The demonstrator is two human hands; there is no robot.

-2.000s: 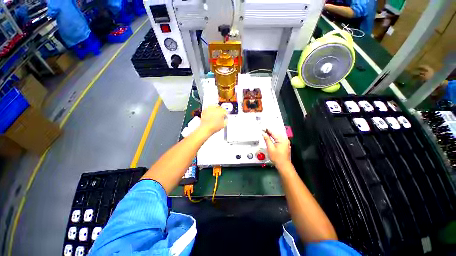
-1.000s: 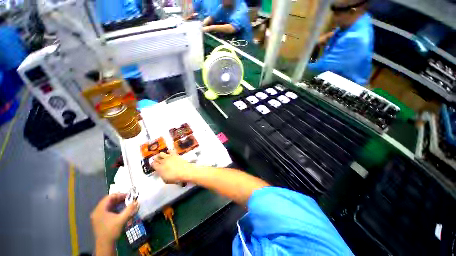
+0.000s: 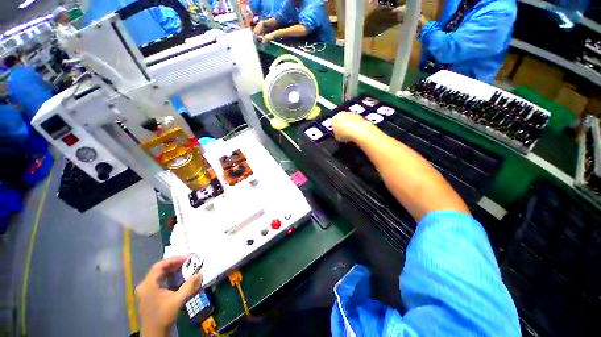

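My left hand (image 3: 165, 289) holds a white housing (image 3: 192, 265) between thumb and fingers at the near left corner of the press base (image 3: 230, 245). My right hand (image 3: 350, 128) reaches to the white housings (image 3: 374, 118) on the top tray of the tray stack (image 3: 422, 141); its fingertips are down among them, and I cannot tell whether they grip one. The brass press head (image 3: 191, 170) is over the left fixture, where a white part (image 3: 205, 192) shows. The right fixture (image 3: 235, 167) is orange-brown with a dark centre. A thin pale tool (image 3: 244, 221) lies on the base.
A lime green fan (image 3: 290, 94) stands behind the stack. A control box (image 3: 82, 141) is at the left of the press. A keypad device (image 3: 198, 305) with orange plugs is below my left hand. A white rack of dark parts (image 3: 484, 105) and a person (image 3: 471, 39) are beyond.
My right hand has left the left fixture and moved right to the tray stack. My left hand still holds the white housing. The press head appears lower over the left fixture.
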